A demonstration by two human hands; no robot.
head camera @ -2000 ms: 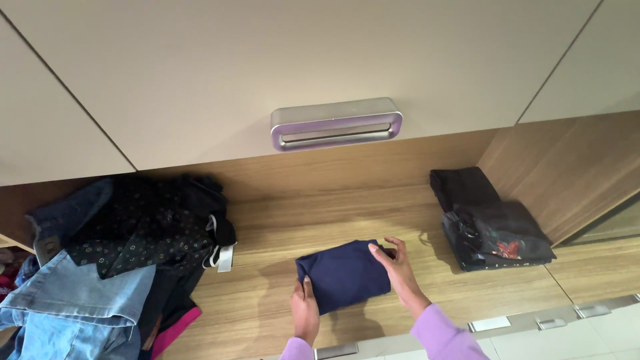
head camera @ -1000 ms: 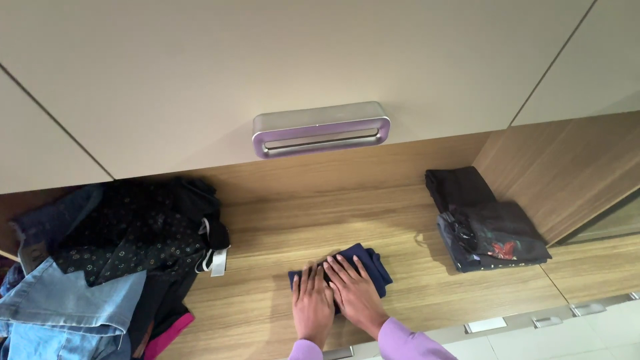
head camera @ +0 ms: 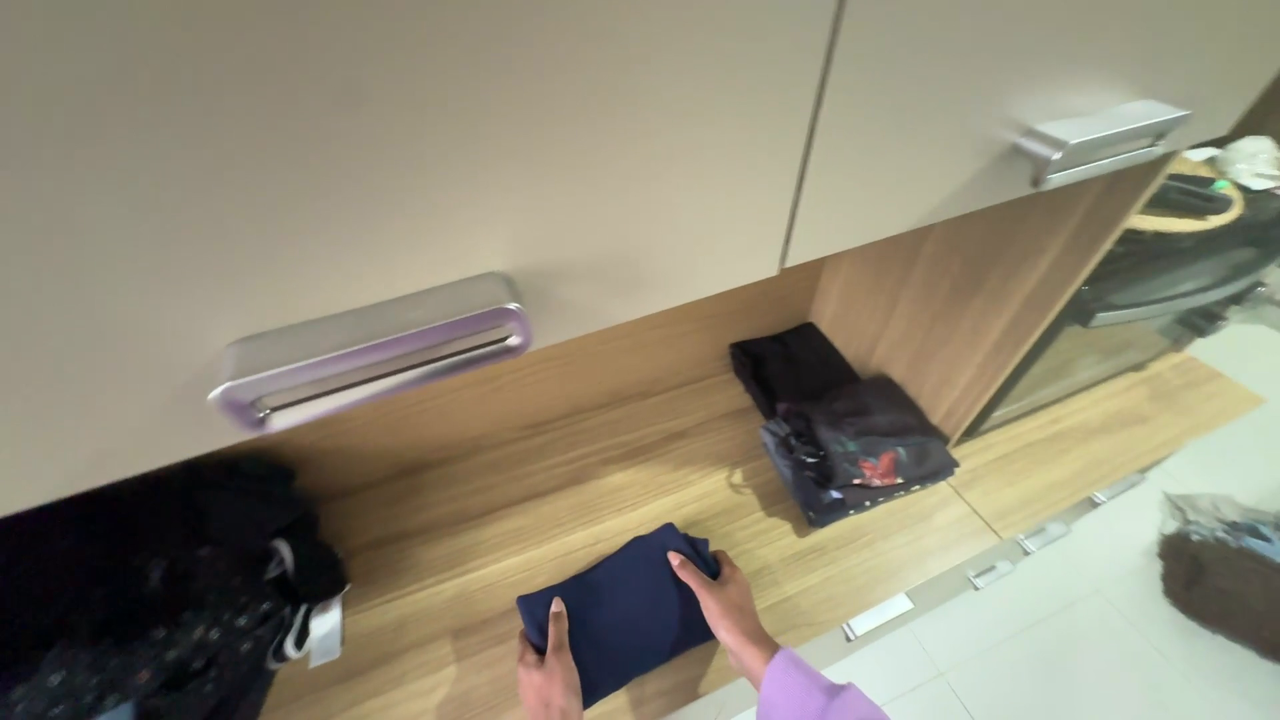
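Note:
A folded navy blue cloth garment (head camera: 630, 612) is between my two hands at the lower middle of the view, over the wooden shelf (head camera: 420, 530). My left hand (head camera: 550, 665) grips its left edge, thumb on top. Its right edge is held by my right hand (head camera: 725, 610), with the thumb on top and the fingers beside the edge. To the right lies a stack of folded dark clothes, with a red-printed black garment (head camera: 870, 440) on top and a folded black garment (head camera: 792, 365) behind it. Whether the navy garment still touches the shelf, I cannot tell.
A heap of black clothes (head camera: 150, 580) fills the shelf's left end. Cabinet doors with metal handles (head camera: 375, 350) overhang the shelf. A wooden divider (head camera: 960, 300) stands right of the stack. Drawer handles (head camera: 990, 575) line the front, and a brown bundle (head camera: 1220, 595) sits on the tiled floor.
My hands were pressed flat on the navy garment and now hold its two side edges. The garment shows a broader, smoother top face. The view has swung to the right.

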